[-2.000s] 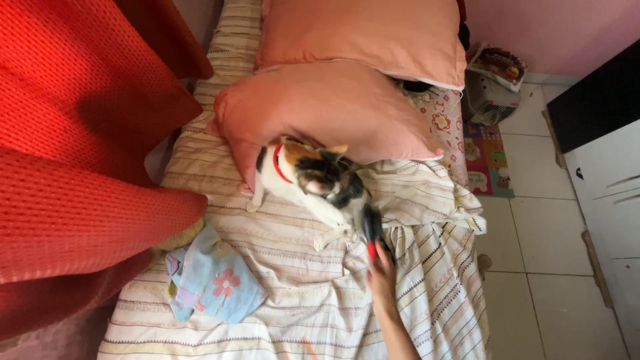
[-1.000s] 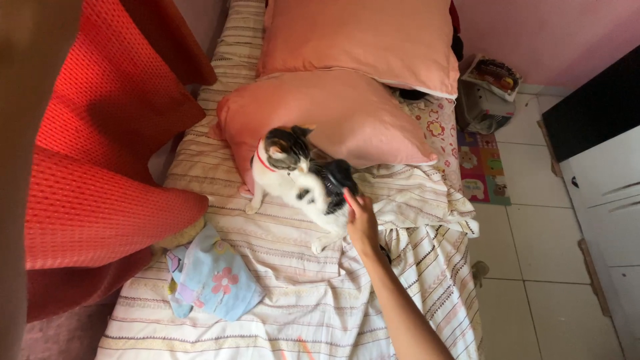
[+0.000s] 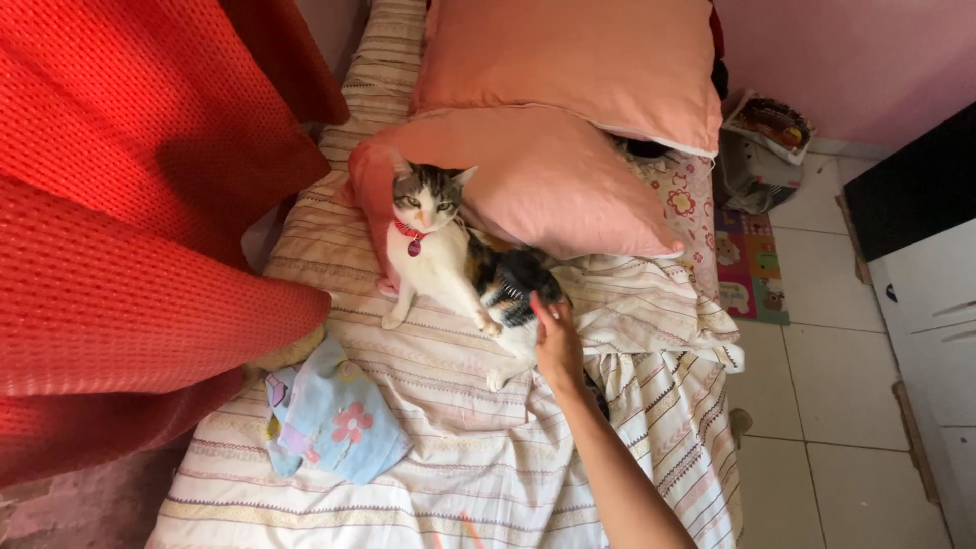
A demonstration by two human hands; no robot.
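Observation:
A calico cat [image 3: 438,259] with a red collar and tag [image 3: 413,246] half lies, half sits on the striped bedsheet, its head raised and facing the camera. My right hand [image 3: 557,339] holds a black pet brush [image 3: 518,276], its bristles showing, against the cat's side and back. One of the cat's front paws reaches toward the hand, beside the brush. My left hand is out of the picture.
Two salmon pillows [image 3: 587,183] lie behind the cat. A blue flowered cloth [image 3: 351,431] rests on the bed at lower left, near a red curtain [image 3: 114,229]. Right of the bed are a tiled floor [image 3: 831,381], a pet carrier [image 3: 755,171] and a white cabinet [image 3: 938,305].
The cat has lifted its head from over the brush and now faces the camera. The right hand stays by its body with the brush. An arm at the left edge one second ago is gone.

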